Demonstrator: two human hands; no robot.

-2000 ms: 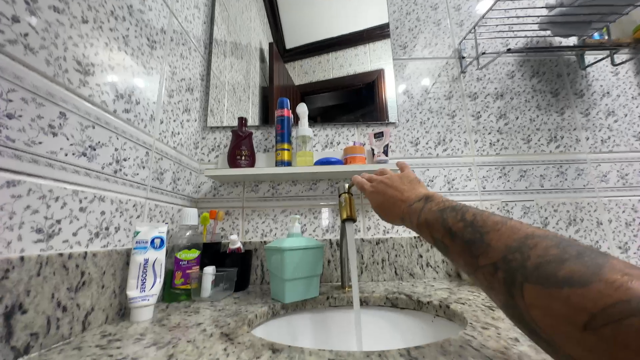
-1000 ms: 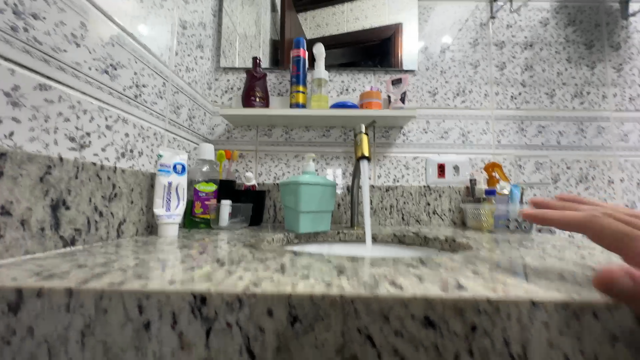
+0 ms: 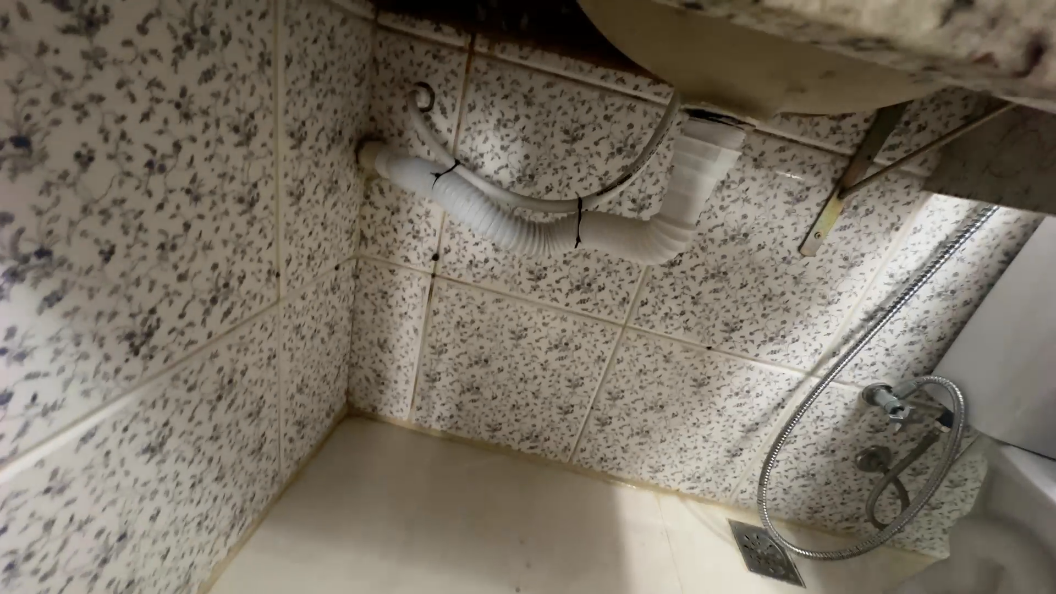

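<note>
Neither my left hand nor my right hand is in view. Under the stone counter, the rounded underside of the sink basin shows at the top. A white corrugated drain pipe drops from it, bends, and runs left into the tiled wall. A thinner grey-white hose curves along the pipe, tied to it with dark ties. I cannot see the basin's inside or the tap from here.
A metal bracket stands against the wall right of the pipe. Further right, a metal flexible hose loops down from a wall valve area, near a square floor drain. Part of a white toilet shows at the right edge.
The view has dropped from above the counter to beneath it. My right hand, near the tap and then at the right edge earlier, has left the view.
</note>
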